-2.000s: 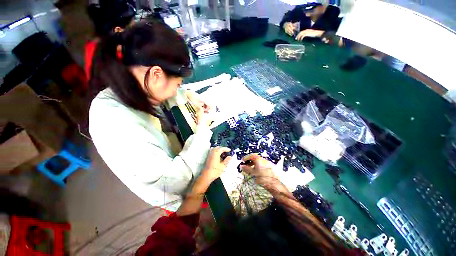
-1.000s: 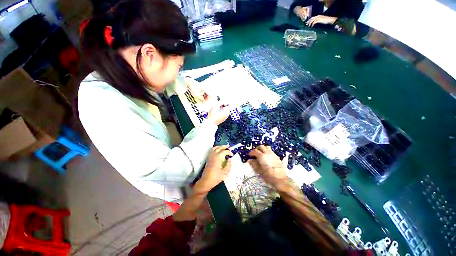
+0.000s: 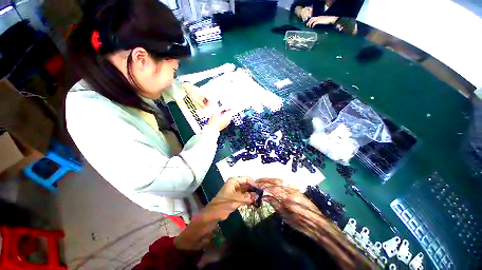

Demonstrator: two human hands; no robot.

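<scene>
My left hand (image 3: 235,192) and my right hand (image 3: 275,192) are together near the bench edge, fingertips almost touching. A small black part (image 3: 258,197) is between their fingers; the left fingers pinch it, and the right fingertips are at its other side. Strands of hair partly cover my right hand. Beyond the hands lies a white paper sheet (image 3: 248,172), with a loose heap of small black parts (image 3: 269,138) on and behind its far edge.
A neighbouring worker (image 3: 127,142) sits close at left, hands at an adhesive sheet (image 3: 191,108). At right are a black-pocket tray (image 3: 394,153) with a plastic bag (image 3: 364,124), a pen-like tool (image 3: 375,209), white tabbed plates (image 3: 364,237) and a clear blister tray (image 3: 423,234). Another person's hands (image 3: 320,21) are far off.
Both my hands have drawn back from the heap's near edge towards me and come together at a black part. More of the white sheet shows. The view has shifted slightly.
</scene>
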